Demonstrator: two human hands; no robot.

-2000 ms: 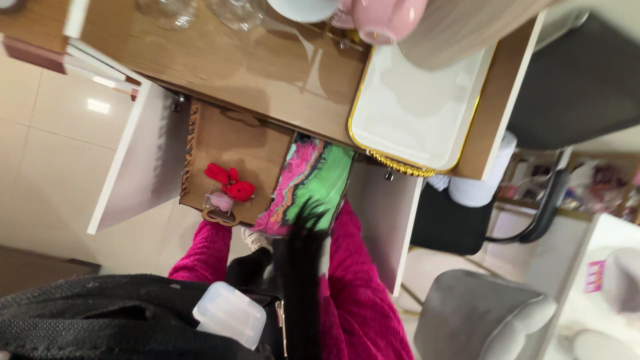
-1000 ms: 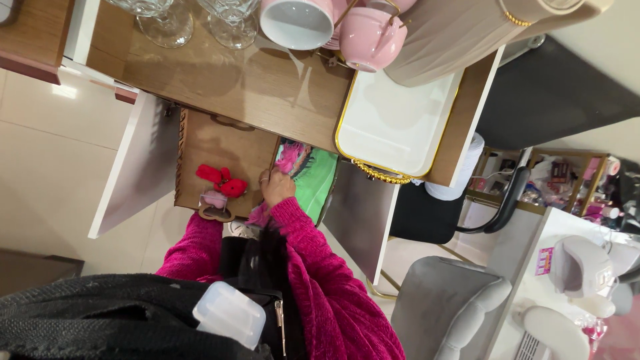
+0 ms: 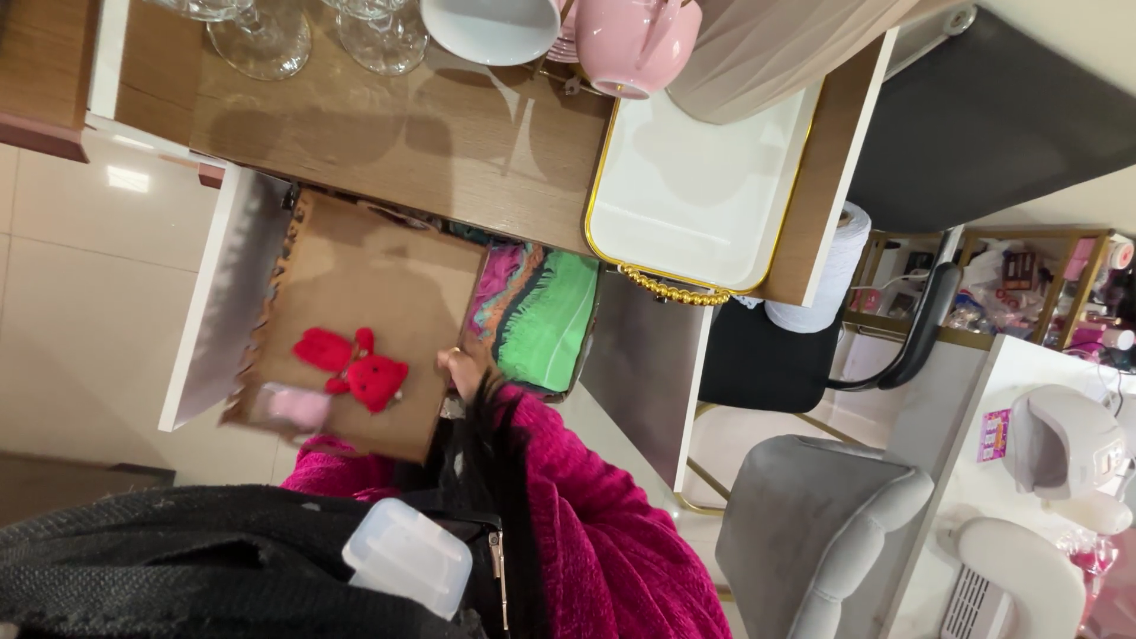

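Observation:
My right hand [image 3: 463, 368] grips the near right edge of a shallow cardboard box [image 3: 382, 275], its fingers on the rim. My left hand is hidden; only its magenta sleeve [image 3: 342, 466] shows below the box. In the box lie a red plush toy [image 3: 376, 382] and a blurred, pale pink item [image 3: 297, 406]. Just right of the box, folded green fringed fabric [image 3: 550, 324] lies beside pink and multicoloured fabric [image 3: 499, 275]. Both boxes of things sit low, between two open white cabinet doors.
Above is a wooden surface [image 3: 355, 142] with stemmed glasses [image 3: 262, 40], a pink cup [image 3: 635, 44] and a gold-rimmed white tray [image 3: 701, 195]. Open doors stand left [image 3: 209, 302] and right [image 3: 652, 382]. A grey chair [image 3: 799, 524] and white table [image 3: 967, 497] are at right.
My right hand, over the pink fabric a second ago, is now on the box's edge. The cardboard box and the red plush toy have come nearer my body.

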